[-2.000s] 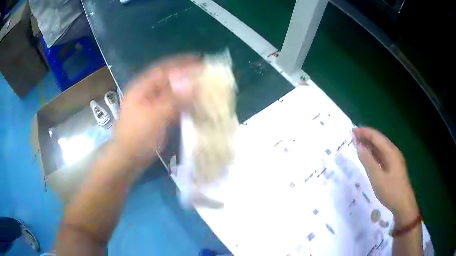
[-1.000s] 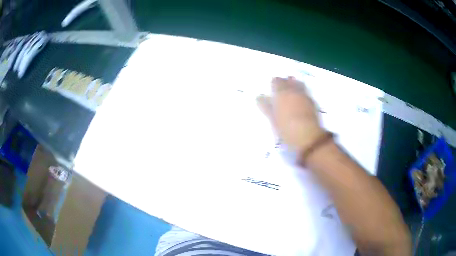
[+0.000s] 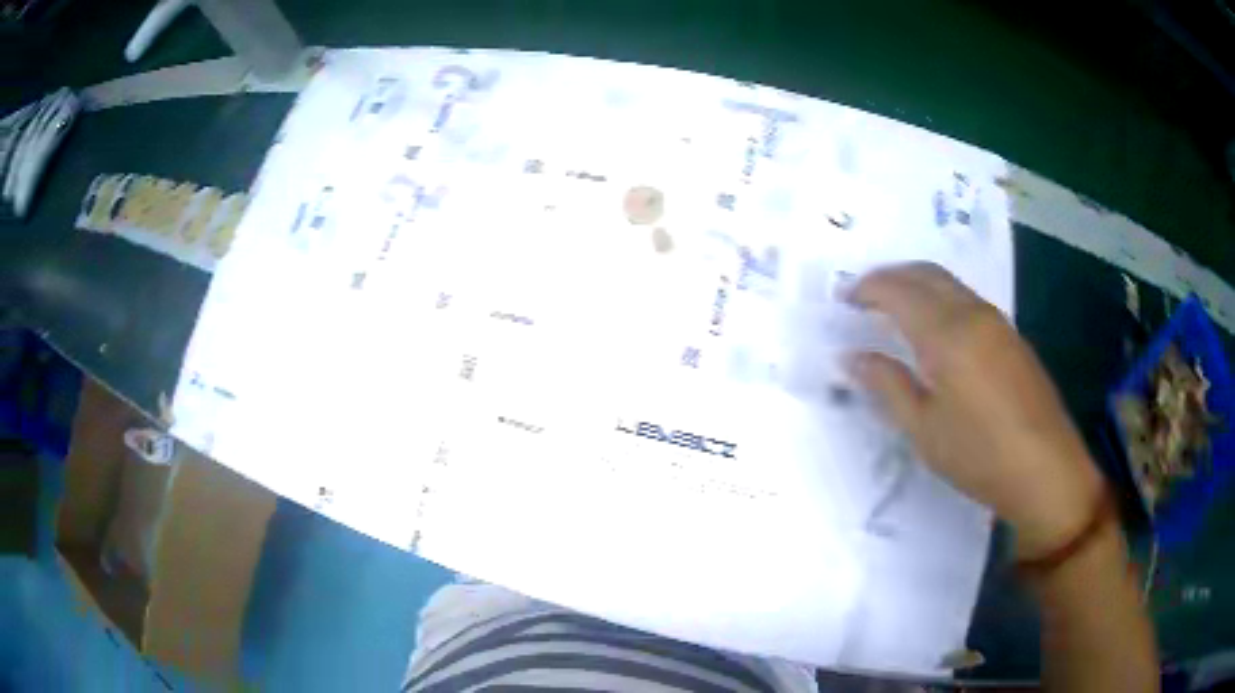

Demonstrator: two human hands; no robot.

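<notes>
The white printed work mat [image 3: 569, 366] lies over the dark green bench in front of me. A round tan die-cut piece [image 3: 643, 205] and a smaller tan piece [image 3: 662, 240] lie on its upper middle. My right hand [image 3: 955, 379] is over the right part of the mat, fingers apart and pointing left, with nothing seen in it. A strip of tan die-cut stickers [image 3: 169, 211] lies on the bench left of the mat. My left hand is not in view.
A blue parts bin [image 3: 1131, 414] with crumpled tan scraps stands at the right. White handsets [image 3: 34, 149] lie at the far left. A cardboard carton [image 3: 203, 569] with a white handset [image 3: 149, 443] is at the lower left. A pale rail and post [image 3: 260, 38] stand behind.
The view has swung right since the first frame. My left hand, which held the tan strip, has left the picture; the strip lies on the bench. My right hand has moved right and nearer.
</notes>
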